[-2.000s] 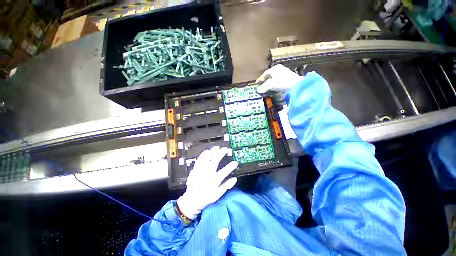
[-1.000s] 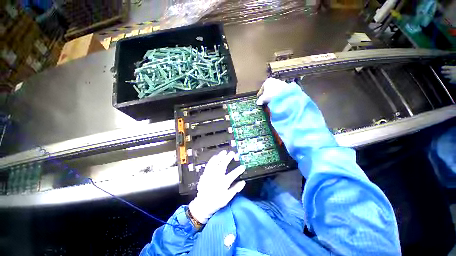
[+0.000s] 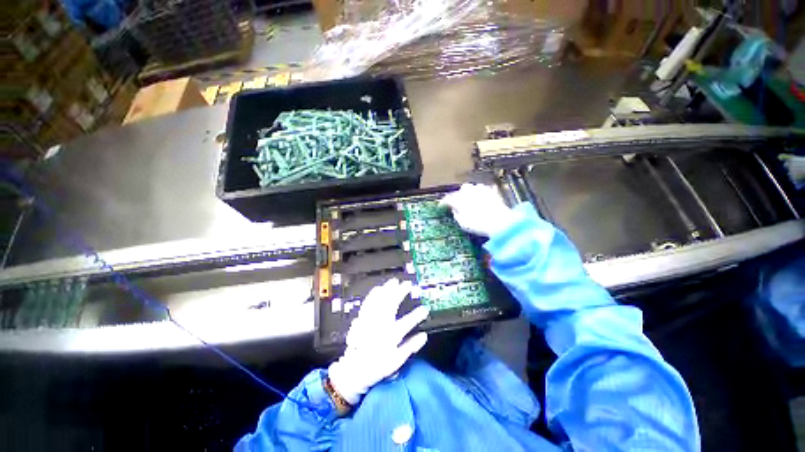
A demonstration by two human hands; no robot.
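Observation:
A black carrier pallet [image 3: 362, 302] lies across the gap between the two conveyor sections. A green PCB panel [image 3: 437, 252] sits in its right half; the left half shows bare slots. An orange clip [image 3: 325, 260] shows on the pallet's left edge; the right edge is mostly hidden by my right sleeve. My left hand [image 3: 379, 340], in a white glove, rests on the pallet's lower middle, fingers spread, by the panel's lower left edge. My right hand [image 3: 477, 209], in a white glove, is at the panel's upper right corner, fingertips on it; whether it grips anything is unclear.
A black bin [image 3: 318, 195] with a heap of pale-green strips [image 3: 331, 146] stands behind the pallet. Conveyor rails [image 3: 159, 260] run left, with green panels at far left. More rails [image 3: 618, 137] with cross rods run right. A blue cord crosses at left. Another person's hand shows at far right.
The view has tilted, so bin and pallet sit lower in the picture. My right hand's fingers now reach further left over the panel's top corner. My left hand stays on the pallet.

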